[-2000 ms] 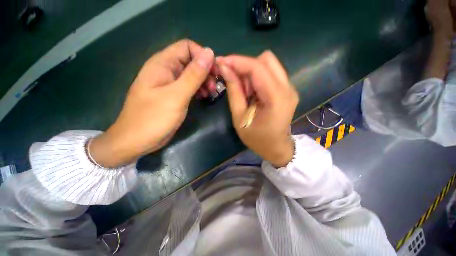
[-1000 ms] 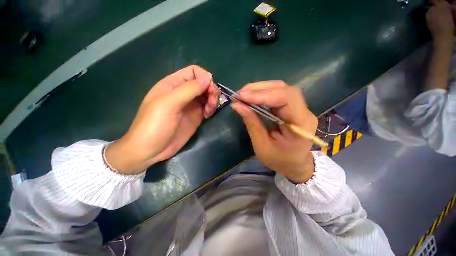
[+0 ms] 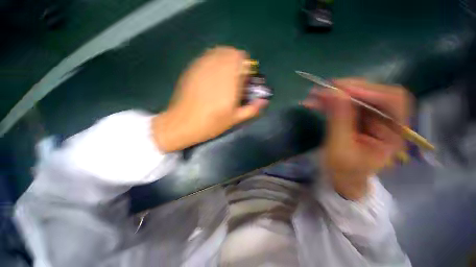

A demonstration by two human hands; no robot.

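Observation:
My left hand [image 3: 209, 96] is over the bench with its fingers around a small black device housing [image 3: 258, 89]. The housing has a bright silver patch inside and a yellow-edged piece [image 3: 251, 66] at its top, partly behind my fingers. My right hand [image 3: 363, 117] is to the right, apart from the housing, and blurred. It holds silver tweezers [image 3: 323, 82] with a tan rear end. The tips point up and left, and touch nothing. Whether my left hand lifts the housing or rests it on the bench is hard to tell.
Another black unit [image 3: 319, 15] lies on the dark green bench [image 3: 156, 68] at the top, cut by the frame edge. A pale curved strip [image 3: 99, 49] crosses the upper left, with a dark blurred object [image 3: 52, 17] beyond it. Grey floor shows at lower right.
My right hand with the tweezers has moved right, away from the housing. My left hand has turned palm down around the housing and moved right. The view has shifted and blurred.

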